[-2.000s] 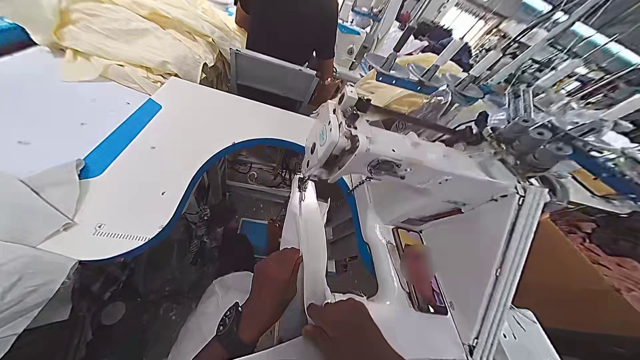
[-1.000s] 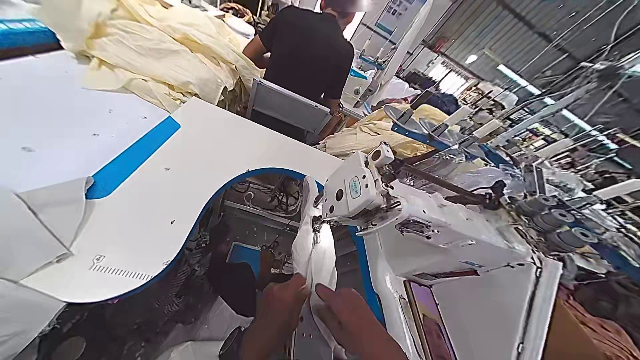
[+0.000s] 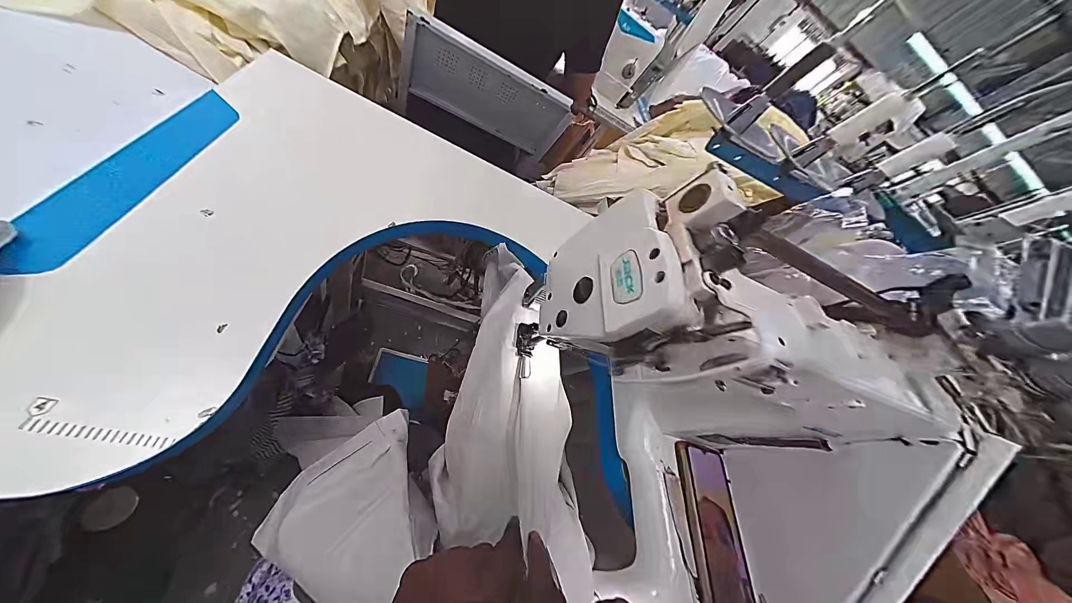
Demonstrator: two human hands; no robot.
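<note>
A white fabric piece (image 3: 481, 419) hangs in long folds under the presser foot (image 3: 526, 339) of a white Jack sewing machine (image 3: 624, 272), whose lamp lights the cloth. At the bottom edge my left hand (image 3: 477, 574) grips the lower part of the fabric, its fingers partly hidden in the folds. Only a sliver at the bottom edge, right of the left hand, seems to be my right hand (image 3: 613, 600); its fingers are out of view. More white cloth (image 3: 343, 494) lies to the left, below the table's curved cutout.
A white table (image 3: 251, 193) with a blue edge curves round the machine. Behind it stand a grey metal panel (image 3: 486, 79) and a person in dark clothing (image 3: 523, 29). Yellowish cloth (image 3: 653, 155) is heaped beyond the machine. A phone-like object (image 3: 716, 519) lies on the machine's bed.
The view has tilted down and closer since one second ago. Both hands now sit lower in view, the right almost out of it. The white fabric spreads wider below the presser foot.
</note>
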